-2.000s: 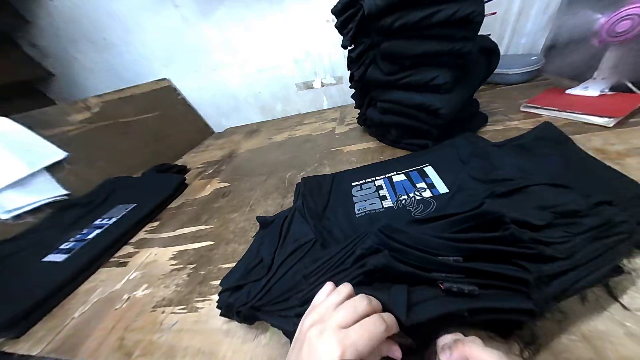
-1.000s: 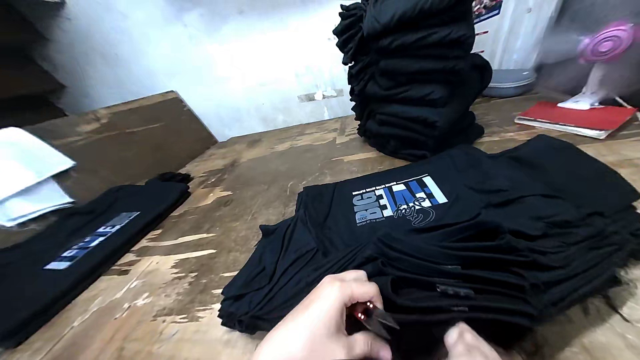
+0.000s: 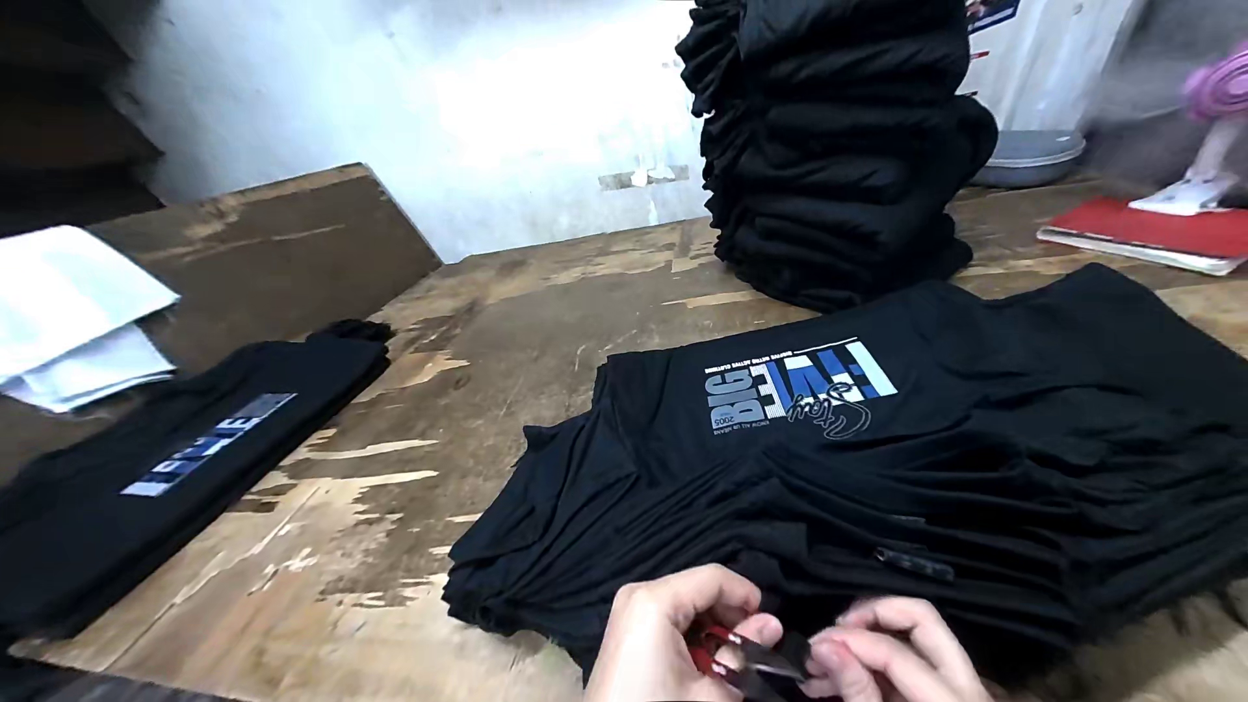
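Note:
Near the bottom of the head view, my left hand (image 3: 673,634) is closed around small red-handled thread snips (image 3: 726,653), their metal blades pointing right at black cloth. Close beside the blade tips, my right hand (image 3: 892,648) pinches a bit of that cloth between thumb and fingers. Both hands are at the near edge of a spread pile of black T-shirts (image 3: 936,390). The top shirt carries a white, blue and grey print (image 3: 799,385). What exactly lies between the right fingertips is hidden.
Behind the pile stands a tall stack of folded black garments (image 3: 838,146). At left lie folded black shirts with a print (image 3: 195,429) and white sheets (image 3: 78,302). A red book (image 3: 1155,229) under a pink fan (image 3: 1219,88) and a grey round container (image 3: 1033,156) are at the back right.
The snips, not visible two seconds ago, came into view in my left hand a second ago. Since then my left hand has moved right, and more of my right hand shows, close to the blades.

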